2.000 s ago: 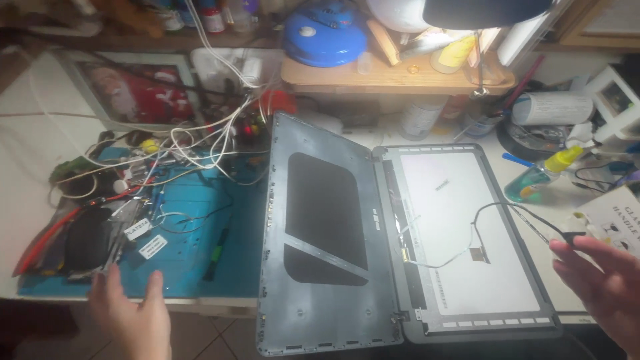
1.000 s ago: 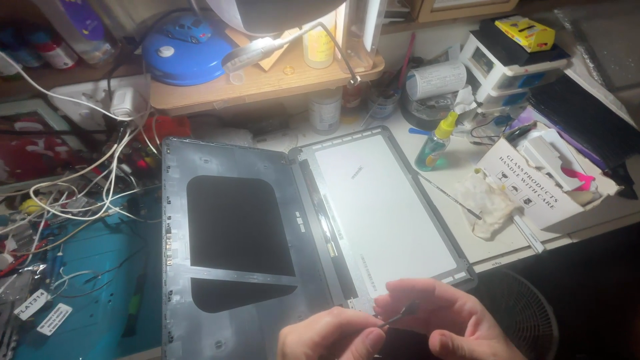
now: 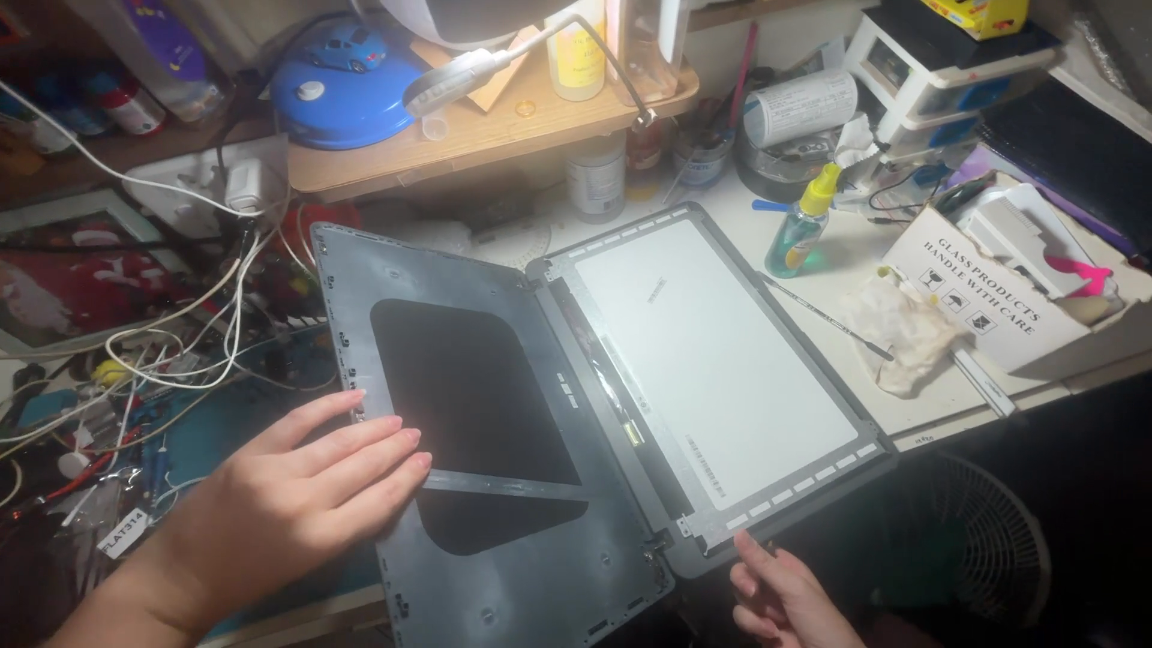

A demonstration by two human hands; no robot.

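A dark laptop back cover [image 3: 468,396] lies opened out, inner side up, with a strip of clear tape across its black area. Joined along its right side is the bezel [image 3: 801,315] with the LCD panel [image 3: 702,360], its pale back facing up. My left hand [image 3: 315,477] rests its fingertips on the cover's left part. At the panel's lower edge is my right hand [image 3: 778,589], its thumb or finger by the corner and the other fingers curled; whether it holds anything is unclear. A small connector [image 3: 633,433] shows on the panel's board strip.
Tangled white cables [image 3: 193,342] and a blue mat [image 3: 193,450] lie at left. A wooden shelf [image 3: 495,117] carries a blue lamp base [image 3: 337,99]. To the right are a spray bottle [image 3: 804,220], a metal tool [image 3: 828,315], a stained cloth [image 3: 900,333] and a carton [image 3: 972,279]. Below is a fan [image 3: 981,531].
My hands have moved apart; the left now touches the cover. The dark cable seen earlier between my hands is no longer visible there. The view has shifted.
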